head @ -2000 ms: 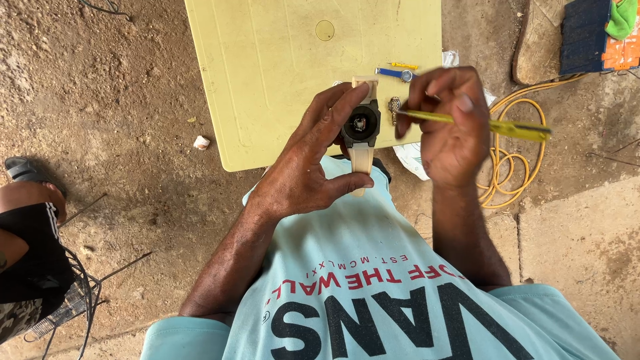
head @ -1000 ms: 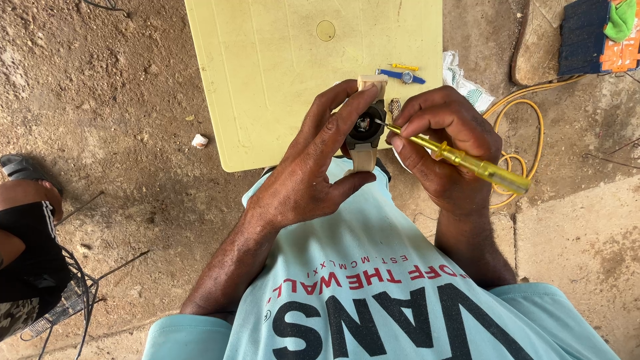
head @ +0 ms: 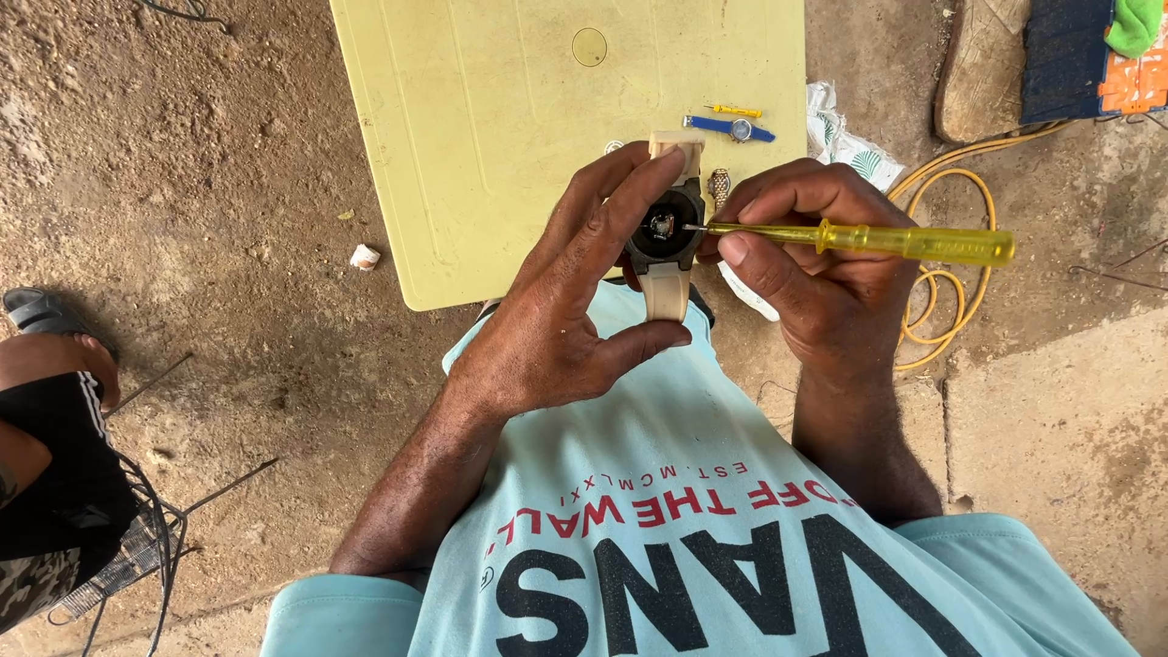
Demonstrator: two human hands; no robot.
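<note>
My left hand (head: 575, 292) grips a wristwatch (head: 665, 225) by its pale strap, with the dark round case turned up toward me. Between the thumb and fingers of my right hand (head: 821, 255) is a screwdriver with a transparent yellow handle (head: 949, 245). Its metal tip lies over the right part of the watch case; whether it touches is unclear. Just beyond my hands, a blue-strapped watch (head: 741, 130), a small yellow screwdriver (head: 733, 111) and a metal-band watch (head: 720, 186) lie on the yellow table.
The yellow table (head: 511, 182) stands in front of me. A yellow cable (head: 988, 210) coils on the ground at right, near a white plastic bag (head: 844, 146) and a blue and orange case (head: 1063, 64). At far left a person (head: 55, 456) sits on a chair.
My right hand has brought the screwdriver from beside the watch to its case. Since one second ago, the handle has swung up to lie nearly level across the view.
</note>
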